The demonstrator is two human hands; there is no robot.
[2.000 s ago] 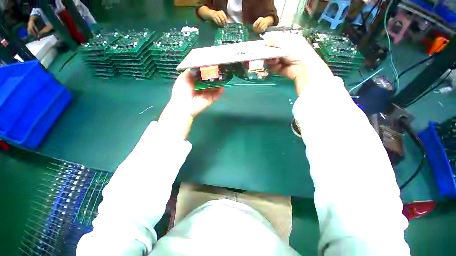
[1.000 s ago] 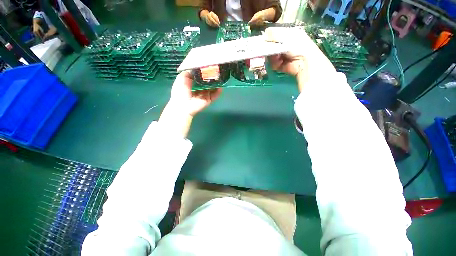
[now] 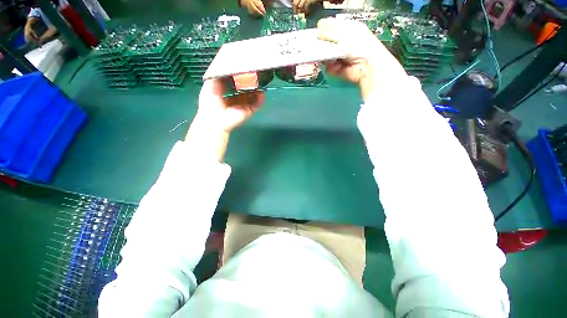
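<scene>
My left hand and my right hand hold a pale cream backing plate by its two ends, above the far part of the bench. Under the plate is a circuit board, seen edge-on as a thin green line, with large dark round parts and orange-pink blocks between board and plate. My left fingers are under the board's left end. My right fingers grip the plate's right end; the fingertips are partly hidden.
Layered circuit board stacks stand at the far left and far right. Blue bins are at left, a board rack at lower left. A soldering station with cords and a blue bin are at right. Another person's hands are opposite.
The view has shifted, so the stacks and the other person sit higher in the picture. The plate shows more of its top face and has moved slightly left. Both hands keep their hold.
</scene>
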